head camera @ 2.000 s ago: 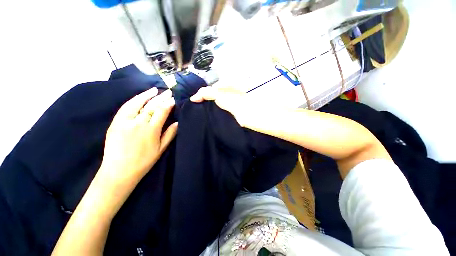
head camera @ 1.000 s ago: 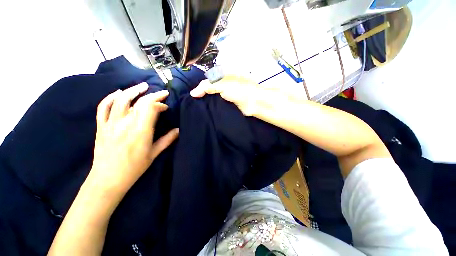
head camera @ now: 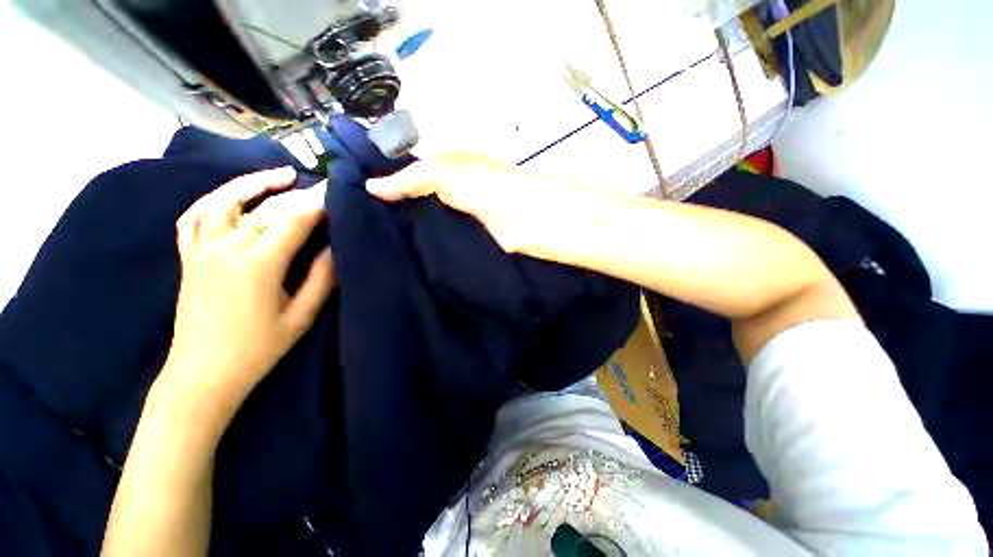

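The dark garment body (head camera: 381,359) covers the table at the left and drapes over the lap, with a folded ridge running up to the machine. The sewing machine head (head camera: 174,54) is at the upper left. Its tension dial (head camera: 366,85) and a grey knob show just above the cloth. My left hand (head camera: 242,277) lies on the cloth left of the ridge, fingers bent and thumb apart, near the foot. My right hand (head camera: 452,196) pinches the cloth right of the ridge, below the grey knob. The needle is hidden.
Blue thread snips with a yellow-green part (head camera: 605,109) lie on the white table, right of the machine. Tan bands (head camera: 632,87) cross the table. A dark heap of cloth (head camera: 849,250) is at the right. A cardboard piece (head camera: 645,381) is below my right forearm.
The view has shifted, with the machine head now further left and the tension dial more exposed. Both hands remain on the cloth beside the ridge, and the left fingers are more bent than at first.
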